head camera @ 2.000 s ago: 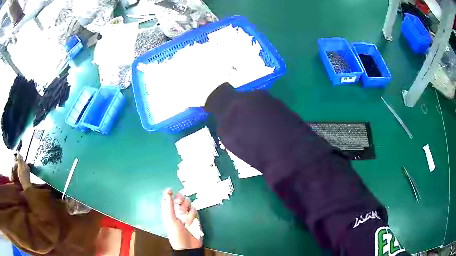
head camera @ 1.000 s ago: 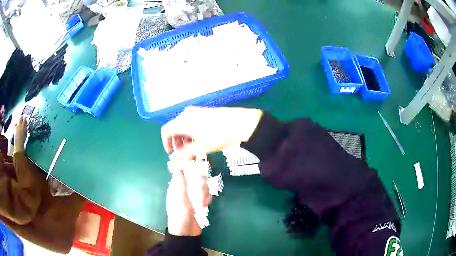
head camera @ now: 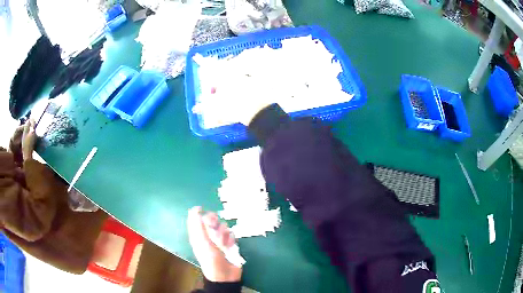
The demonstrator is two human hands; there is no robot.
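My left hand [head camera: 215, 246] is near the bench's front edge, palm up, with fingers curled around a few small white plastic pieces [head camera: 230, 252]. My right arm, in a dark sleeve [head camera: 332, 189], reaches to the blue perforated basket [head camera: 278, 74], which is heaped with white pieces. My right hand cannot be told apart from the bright white heap beyond the cuff. White pieces laid side by side in a jagged block [head camera: 245, 186] lie on the green mat between the basket and my left hand. A small bit of white also shows right of the block, partly hidden by my sleeve.
A black tray [head camera: 421, 191] lies right of my sleeve, with blue bins [head camera: 417, 106] behind it. Thin metal tools [head camera: 467, 178] and a white strip [head camera: 491, 229] lie far right. Paired blue bins [head camera: 137, 103] and another person's brown sleeve [head camera: 40, 212] are at left.
My right hand has left the white block and my right arm now reaches to the basket. My left hand has moved clear of the block's front end. The view has shifted.
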